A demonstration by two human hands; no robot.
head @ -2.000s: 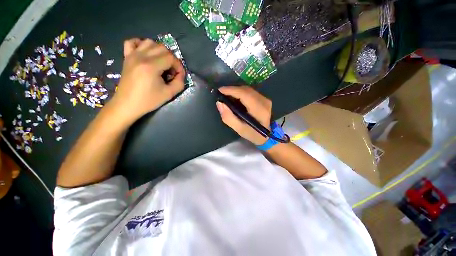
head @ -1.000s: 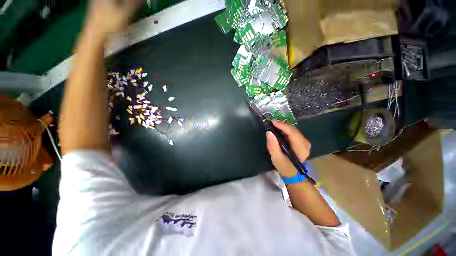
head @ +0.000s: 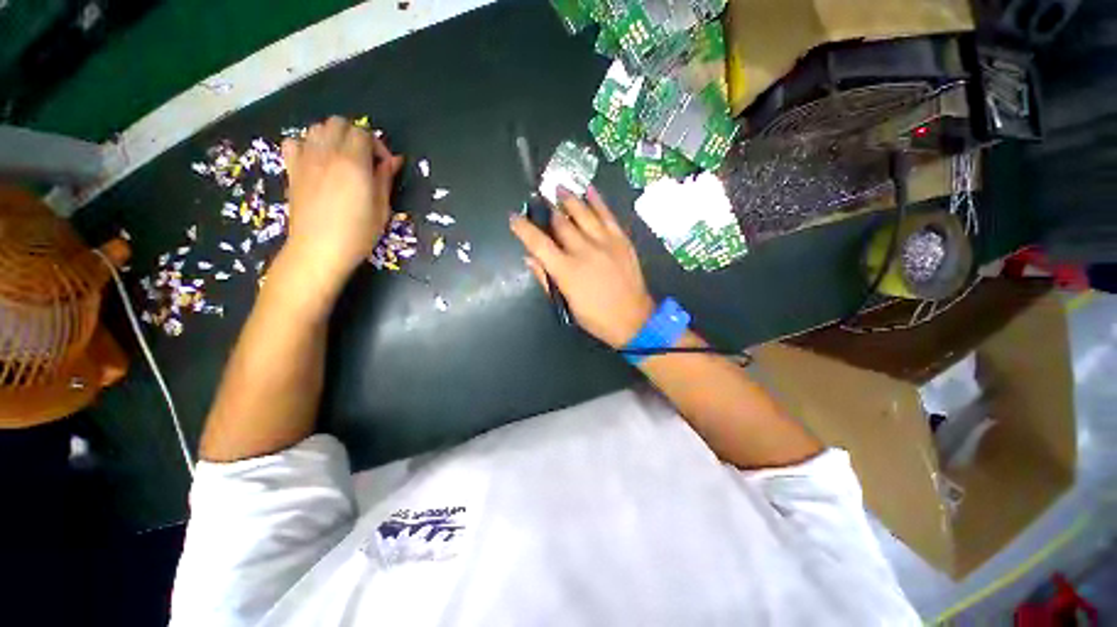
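My left hand is over the scatter of tiny white, yellow and dark components, fingers bent down. Its fingertips are partly hidden, so I cannot tell whether they grip a piece. My right hand, with a blue wrist band, holds the black soldering iron under its palm, the blurred tip pointing away from me. Its fingertips touch the near end of a small green and silvery circuit board on the dark green mat. I cannot tell whether they grip the board or only rest on it.
Overlapping circuit boards lie right of the work. Beyond them are a tray of dark grainy material and a round holder with silvery wire wool. An open cardboard box is at the lower right; an orange fan is at far left.
My left hand has come down from the far rail onto the components. My right hand has moved left from the board pile, and a single board now lies at its fingertips.
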